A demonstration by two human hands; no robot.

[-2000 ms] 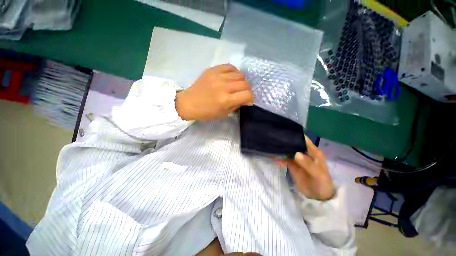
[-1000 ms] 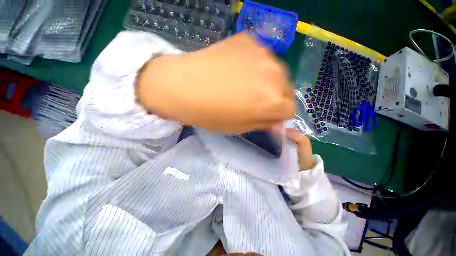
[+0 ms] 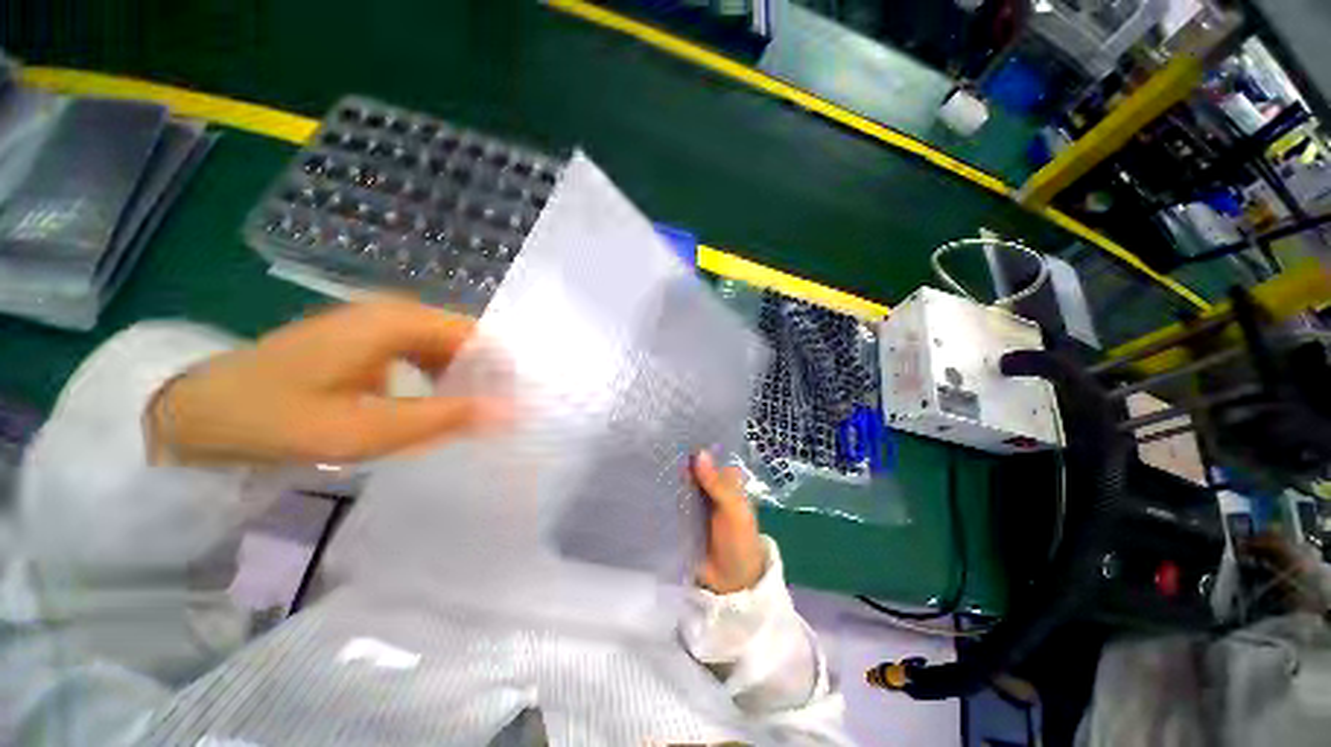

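Note:
A translucent bubble-wrap bag is held up in front of my smock, with its pointed top corner raised. A darker grey rectangular shape, which looks like the tablet-like device, shows through the lower right of the bag. My left hand is motion-blurred; its thumb and fingertips pinch the bag's left side. My right hand grips the bag and device at the lower right edge, with the thumb on top and the other fingers hidden behind.
A blister tray lies behind the bag. Stacked bubble-wrap bags lie at left. A parts bag holds dark rings, with blue scissors on it. A white control box and black hose are at right. A blue bin is mostly hidden.
The black device, bare two seconds ago, is now seen through the bag. The bag is lifted upright, my left hand has moved left, and the view has tilted up towards the conveyor.

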